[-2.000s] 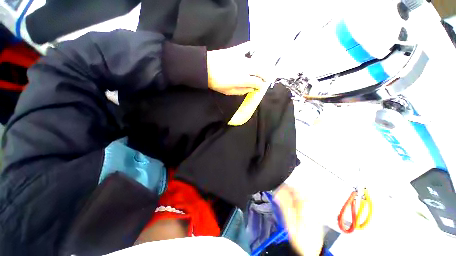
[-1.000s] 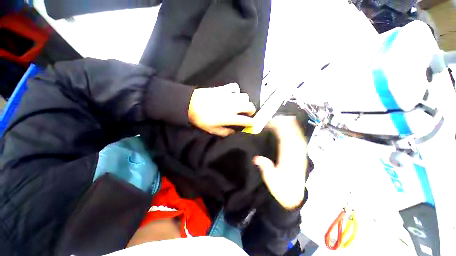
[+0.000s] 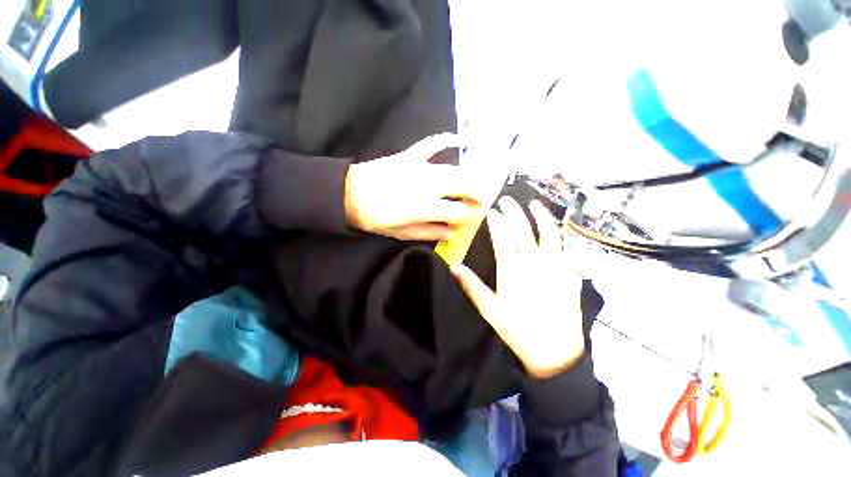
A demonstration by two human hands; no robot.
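Note:
A black garment lies over my lap and up to the needle area of a white sewing machine with a blue stripe. My left hand is at the garment's edge beside a yellow strip, thumb and fingers close together at the strip; whether they pinch it is washed out. My right hand lies on the black cloth with its fingers spread, fingertips close to the presser foot area. The needle itself cannot be made out.
Scissors with one red and one yellow handle lie on the white table right of my right hand. More black cloth lies on the table beyond my left hand. A red object is at the far left. Dark thread lines cross the table.
My right hand, low near the table edge two seconds ago, has come up onto the cloth by the needle area, with fingers now spread. The yellow strip shows less than two seconds ago.

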